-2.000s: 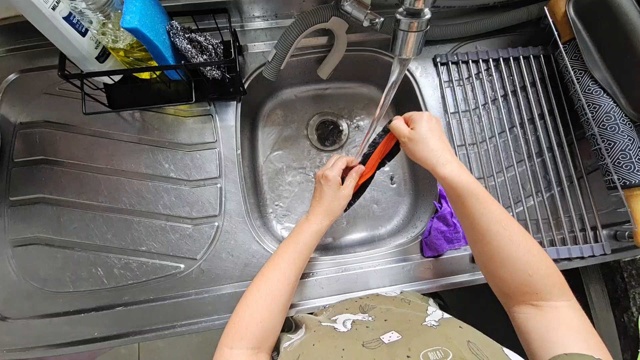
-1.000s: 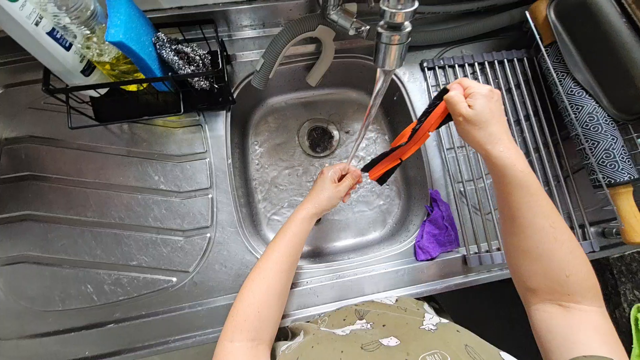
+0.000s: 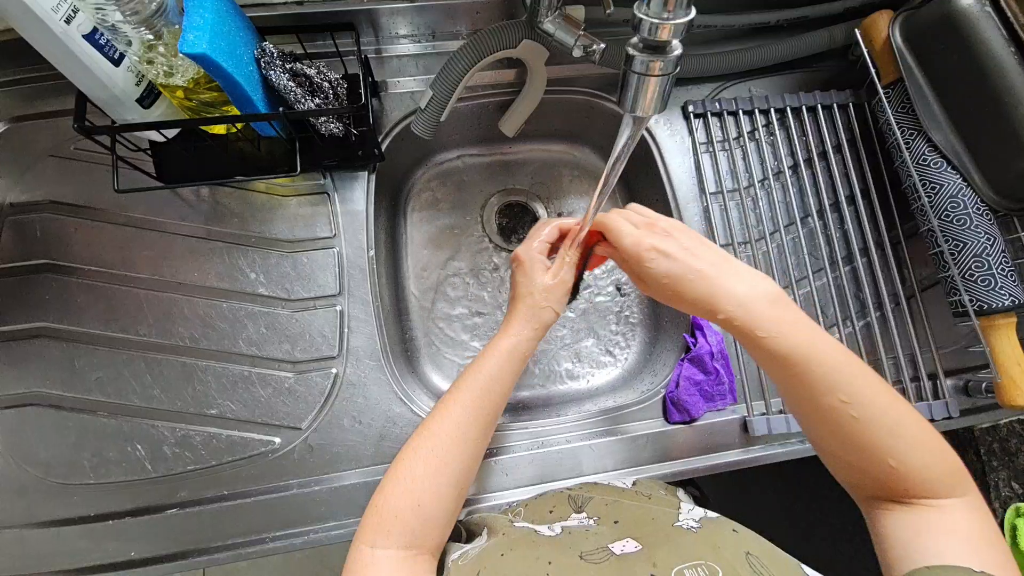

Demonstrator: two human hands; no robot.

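Note:
An orange and black brush strip [image 3: 594, 254] is between my two hands under the running water, mostly hidden by fingers. My left hand [image 3: 546, 272] has its fingers closed around the lower part of the strip, over the sink basin. Just to its right, my right hand [image 3: 652, 250] grips the strip's other part between thumb and fingers. Water from the chrome faucet [image 3: 650, 76] streams onto my left fingers. The steel sink basin [image 3: 456, 320] has rippling water on its bottom, and its drain [image 3: 516, 220] lies behind my left hand.
A purple cloth [image 3: 702, 376] hangs at the basin's right edge, beside a roll-up drying rack [image 3: 808, 240]. At upper left a black wire caddy [image 3: 216, 180] holds bottles, a blue sponge [image 3: 228, 56] and a metal scourer [image 3: 308, 84]. A grey drain hose [image 3: 464, 68] hooks over the basin's back.
My right hand has moved left and in toward my left hand. The strip, stretched out between the hands one second ago, is now largely covered by them.

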